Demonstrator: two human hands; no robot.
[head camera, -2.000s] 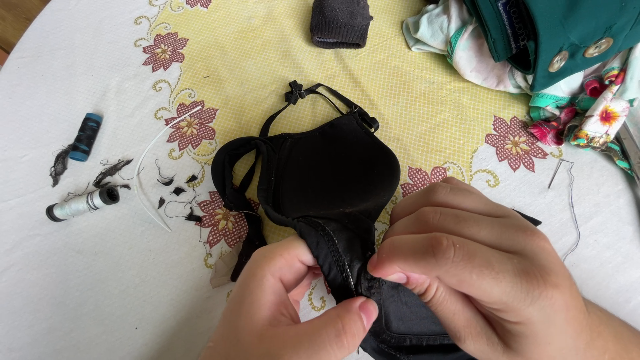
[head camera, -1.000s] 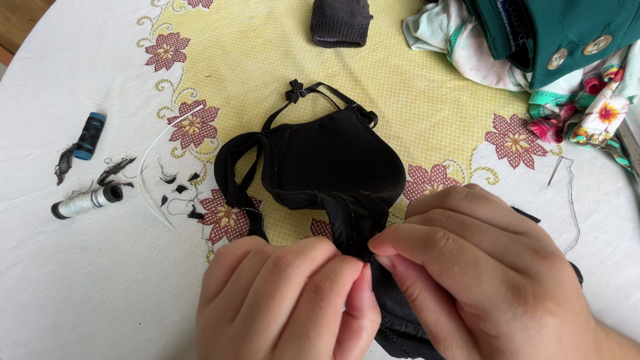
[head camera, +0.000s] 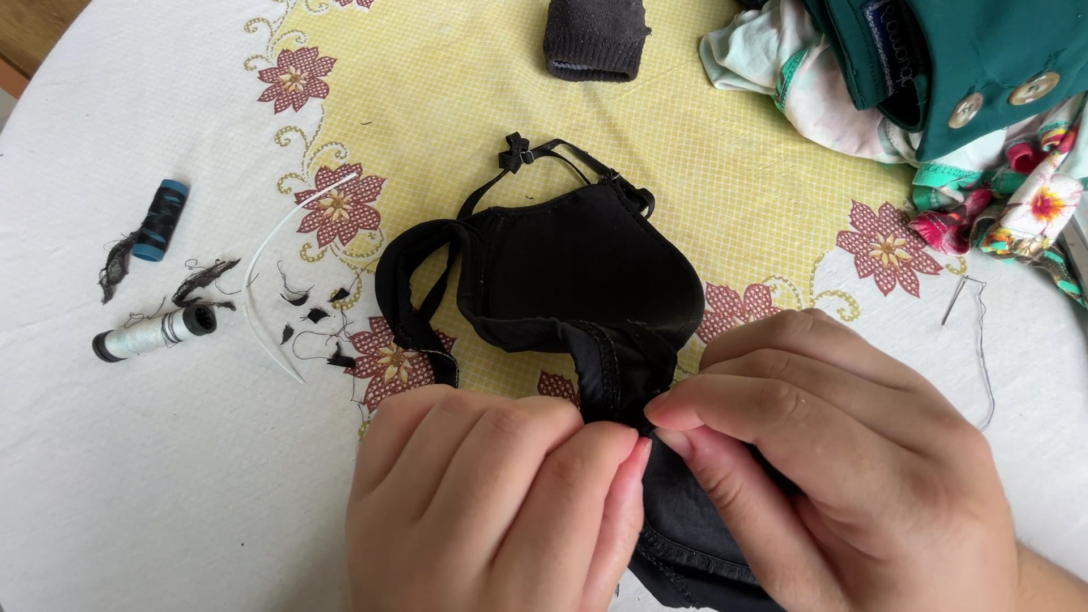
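A black bra (head camera: 586, 263) lies on the tablecloth in the middle of the head view, one cup spread flat and its straps at the top. Its middle part is pinched by my left hand (head camera: 501, 501) from the left and by my right hand (head camera: 824, 442) from the right, fingertips nearly touching. Whether a needle is between the fingertips cannot be seen. The second cup is partly hidden under my right hand. To the left lie a spool of black thread (head camera: 161, 219), a spool of white thread (head camera: 155, 333) and a curved white strip (head camera: 255, 272).
Black fabric scraps (head camera: 317, 315) and thread tangles lie near the spools. A needle (head camera: 954, 301) with grey thread rests at the right. A dark knitted cuffed item (head camera: 595, 38) is at the top. Green buttoned clothing (head camera: 1003, 51) and floral fabric (head camera: 1041, 204) are heaped at the upper right.
My left hand has turned over: its thumb was on top of the bra two seconds ago, and now its knuckles face up with the fingertips close to my right hand's.
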